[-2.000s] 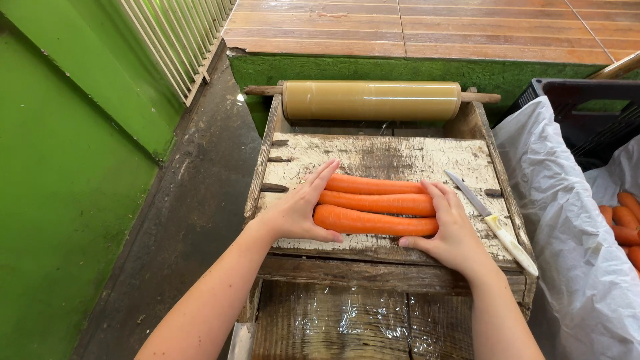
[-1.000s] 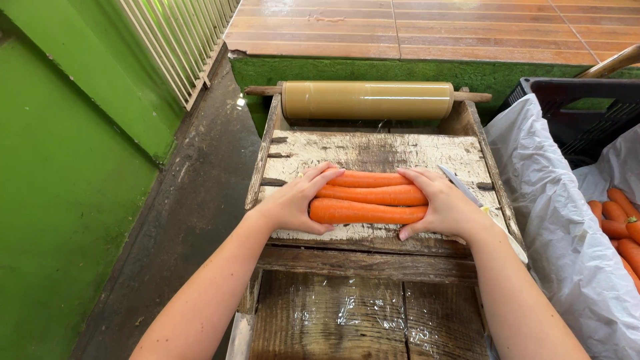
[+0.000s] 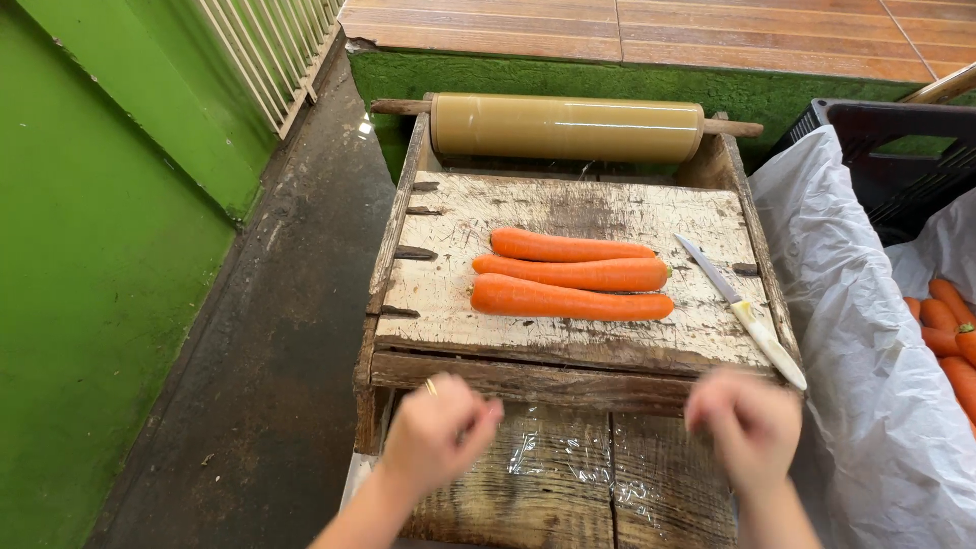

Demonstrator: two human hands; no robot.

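Note:
Three carrots [image 3: 570,298] lie side by side, crosswise on a worn, white-painted wooden board [image 3: 457,221]. To their right a small knife [image 3: 743,313] with a pale handle rests at a slant, its blade pointing up and left. My left hand [image 3: 442,427], with a ring on one finger, hangs curled just below the board's front edge at the left. Curled and blurred, my right hand [image 3: 747,427] is at the right below the knife handle. Clear plastic film [image 3: 534,454] glints over the lower planks between them; whether my fingers pinch it cannot be made out.
A roll of plastic film [image 3: 568,126] on a wooden rod spans the back of the wooden stand. At the right, a black plastic crate [image 3: 900,137] lined with white paper [image 3: 846,320] holds more carrots [image 3: 945,324]. A green wall [image 3: 91,305] stands left, a tiled ledge [image 3: 488,27] behind.
Both hands have let go of the carrots and moved back toward me, below the board. The carrots remain on the board, and the knife shows fully again.

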